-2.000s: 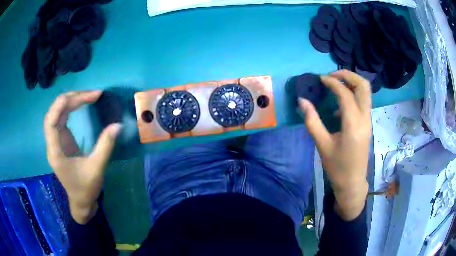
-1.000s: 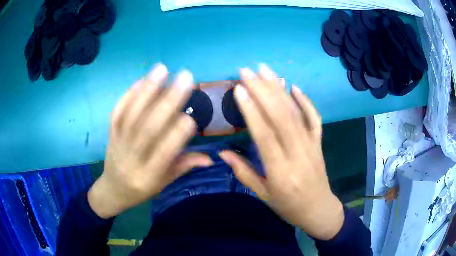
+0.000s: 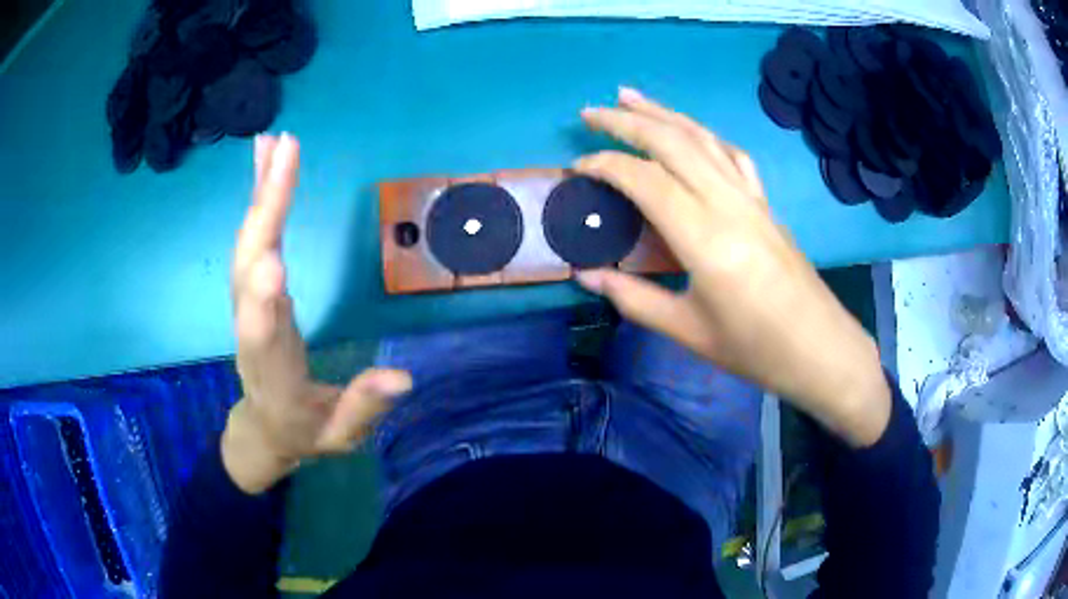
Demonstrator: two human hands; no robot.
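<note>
The orange-brown fixture (image 3: 532,240) lies at the bench's near edge. A matt black disc (image 3: 474,248) lies flat over its left recess, and another black disc (image 3: 586,242) over its right recess. A pale centre dot shows in each. The spoked parts seen earlier are hidden under them. My right hand (image 3: 714,240) is over the fixture's right end, with thumb and fingertips at the rim of the right disc. My left hand (image 3: 281,316) is raised left of the fixture, empty, thumb apart from the fingers.
Heaps of loose black discs lie at the back left (image 3: 217,70) and back right (image 3: 896,117) of the green bench (image 3: 469,105). White sheets (image 3: 703,12) lie at the back. A clear plastic bag (image 3: 1036,152) and white machine (image 3: 984,433) are at right, blue crates (image 3: 129,468) lower left.
The discs have gone from my hands onto the two spoked parts. My left hand has moved off the fixture to the left. My right hand has closed in at the right disc's rim.
</note>
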